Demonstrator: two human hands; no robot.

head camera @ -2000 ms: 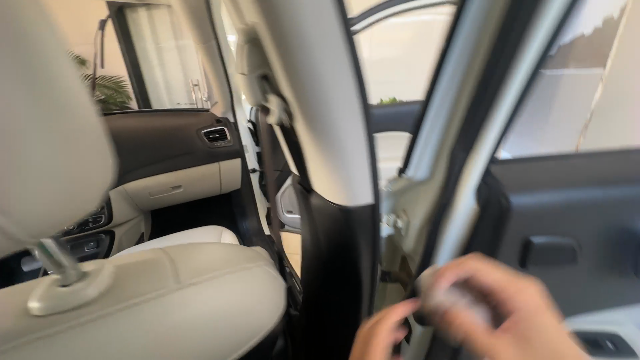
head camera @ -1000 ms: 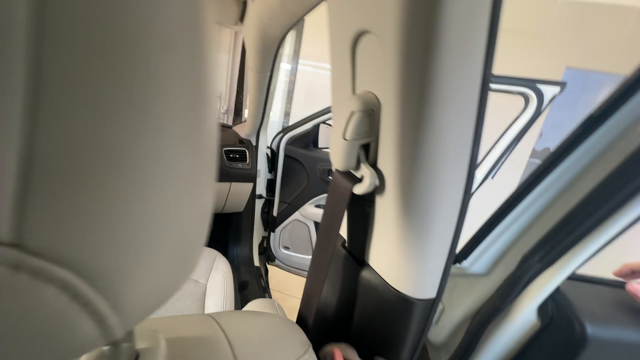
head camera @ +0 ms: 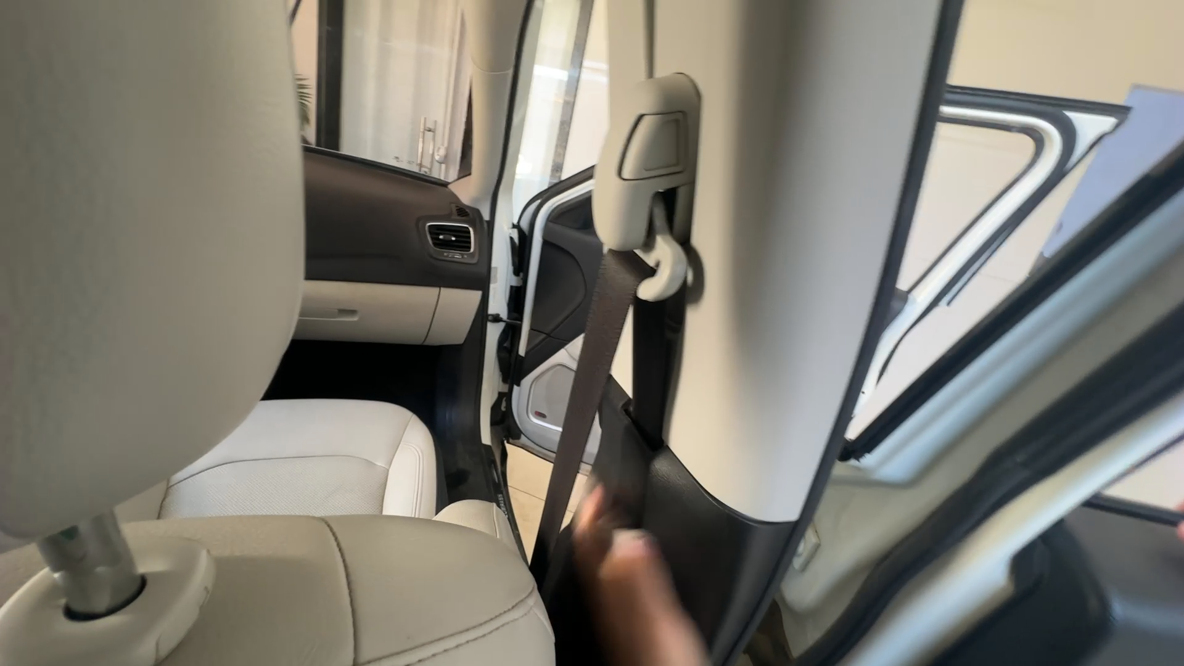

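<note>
My left hand point(head camera: 634, 587), blurred, is at the bottom centre with its visible fingertips raised and apart. It is in front of the dark lower pillar trim point(head camera: 708, 541), just right of the brown seat belt point(head camera: 585, 398); nothing shows in its grasp, and contact with the trim is unclear. Above it, the belt hangs from a beige guide with a hook point(head camera: 664, 268) on the light upper pillar trim point(head camera: 777, 277). Only a sliver of my right hand point(head camera: 1180, 525) shows at the right edge, beside the dark door panel point(head camera: 1064, 573); its fingers and any hold are hidden.
A pale seat back point(head camera: 435, 564) and its large headrest point(head camera: 139, 231) fill the left side. Beyond are the front seat cushion point(head camera: 305, 462), dashboard point(head camera: 370, 213) and an open front door point(head camera: 560, 277). The door opening's rubber seal point(head camera: 980, 499) runs diagonally at right.
The view has swung towards the pillar and belt. Since one second ago, my left hand has risen further into view from the bottom edge, while less of my right hand shows at the right edge.
</note>
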